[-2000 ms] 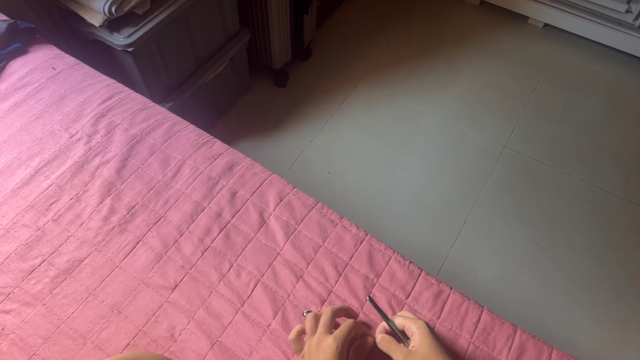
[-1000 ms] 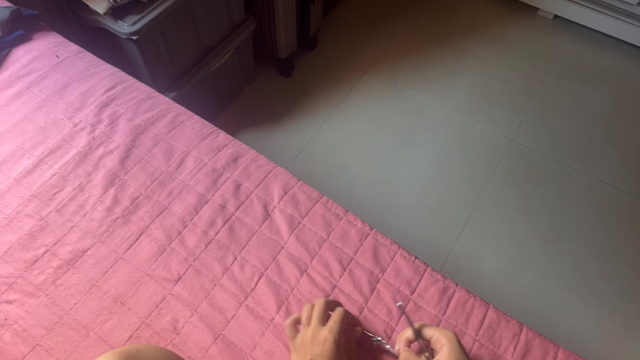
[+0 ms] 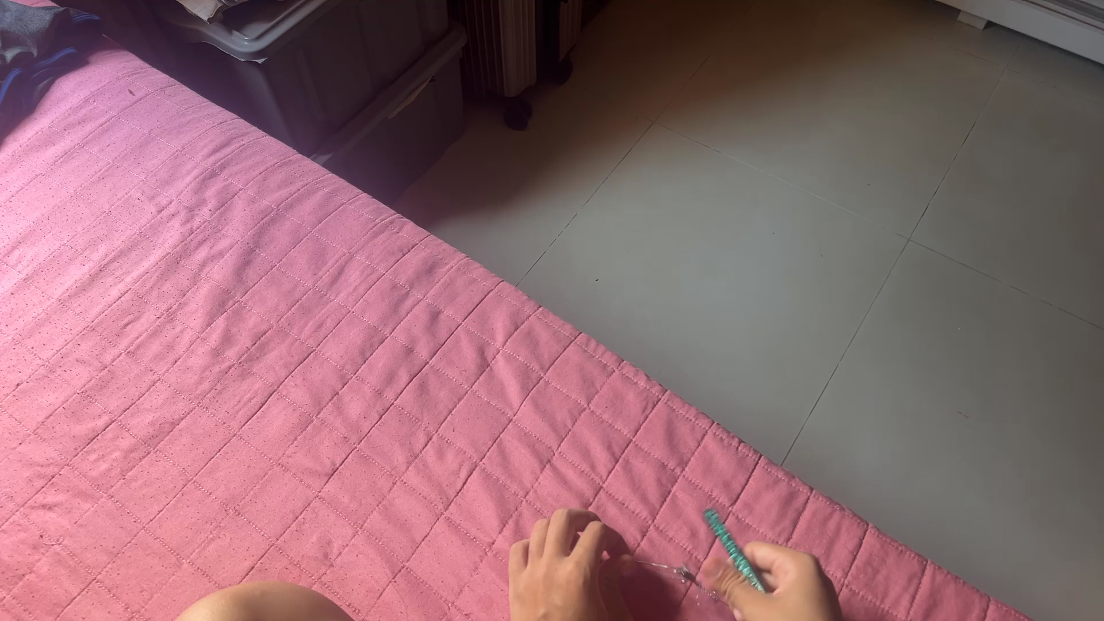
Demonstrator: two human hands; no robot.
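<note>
At the bottom of the head view, my right hand (image 3: 780,582) grips a slim green stick-like tool (image 3: 729,543), its shaft pointing up and to the left. To its left is my left hand (image 3: 565,565), palm down with fingers curled; its thumb and fingertip pinch one end of a thin, clear or silvery strand (image 3: 660,566). The strand runs across to my right hand, with a small shiny knot or bead cluster along it. Both hands are over a pink quilted bedspread (image 3: 345,371). The tool's lower end is hidden in my right hand.
Grey storage bins (image 3: 345,69) stand beyond the bed's edge, near a wheeled oil-type radiator (image 3: 500,43). Dark clothing (image 3: 43,52) lies at the far left corner. Pale floor tiles (image 3: 733,259) extend on the right. A knee (image 3: 263,604) shows at bottom.
The tool in my right hand has turned and now shows its green side, where it looked dark or grey before. The strand between my hands is visible now but was not two seconds ago.
</note>
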